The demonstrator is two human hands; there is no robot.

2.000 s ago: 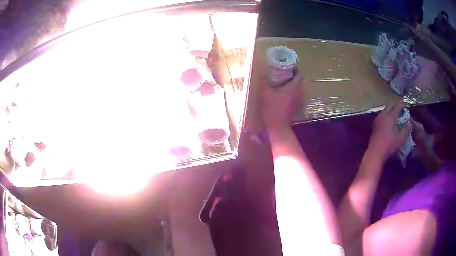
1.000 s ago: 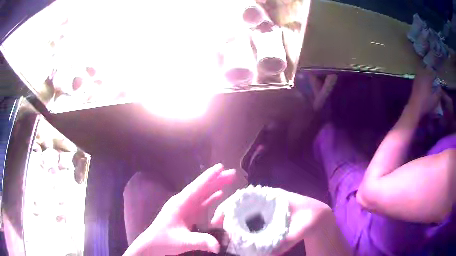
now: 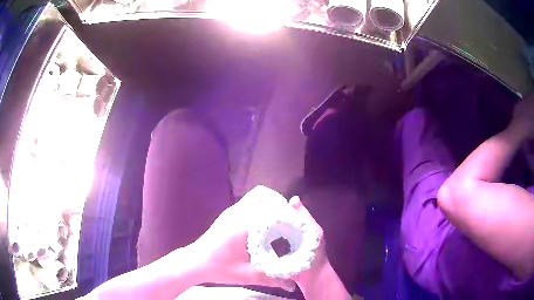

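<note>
A pale hollow cylindrical workpiece (image 3: 262, 249) is held low in the centre, its knobbly round end facing up towards me with a dark squarish hole inside. My left hand (image 3: 234, 237) is wrapped around its left side. My right hand (image 3: 319, 258) holds it from the right, mostly hidden behind the piece. The lower part of the workpiece is hidden by my hands.
A lit tray (image 3: 99, 137) of small pale tubes stands at left. Another lit tray (image 3: 375, 42) with open-ended tubes is at the top, under glare. A person in purple clothing (image 3: 439, 222) sits at right. My knee is below the trays. A table edge shows at upper right.
The view has tilted down and left from the upper tray and the yellowish table. My left hand, open beside the workpiece before, has closed around it.
</note>
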